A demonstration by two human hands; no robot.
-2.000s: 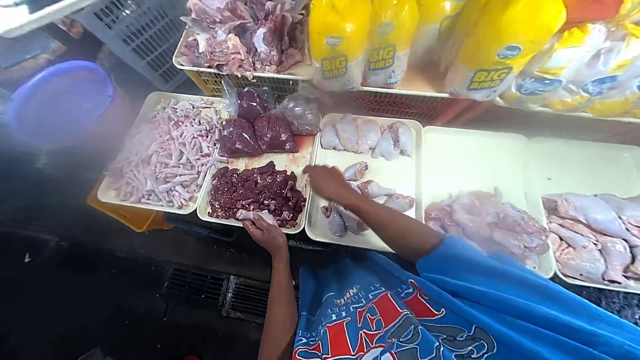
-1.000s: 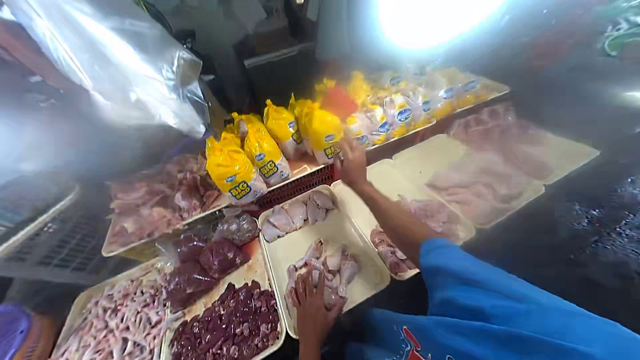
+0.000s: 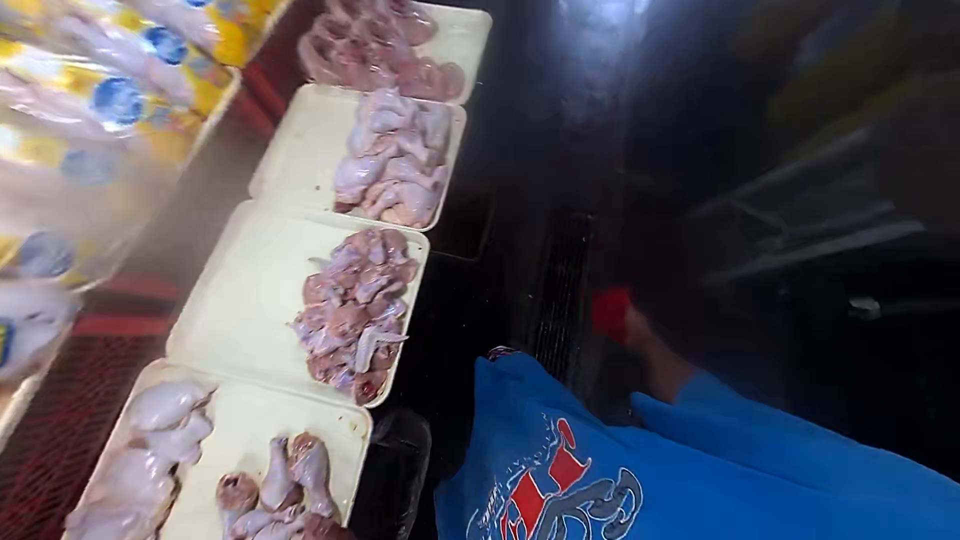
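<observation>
My right hand (image 3: 639, 327) is blurred at right of centre, below the blue sleeve, over the dark floor. It appears closed on a small red object (image 3: 611, 312), whose kind I cannot tell. My left hand is out of view. To the left, cream trays stand in a row: one with chicken drumsticks (image 3: 277, 472) and pale chicken pieces (image 3: 154, 450), one with a heap of mixed chicken cuts (image 3: 356, 311), one with chicken leg pieces (image 3: 397, 157), and a far one with pinkish meat pieces (image 3: 375, 49).
Yellow and clear bagged whole chickens (image 3: 112, 97) lie on a raised shelf at the left. Below the shelf is a red plastic crate (image 3: 67, 420). A dark floor grate (image 3: 562, 285) runs beside the trays. A blue printed shirt (image 3: 585, 480) fills the lower right.
The view has swung far to the right. My right hand, by the bagged chickens a second ago, is now over the floor with the red object. My left hand, earlier on the drumsticks, has left the view.
</observation>
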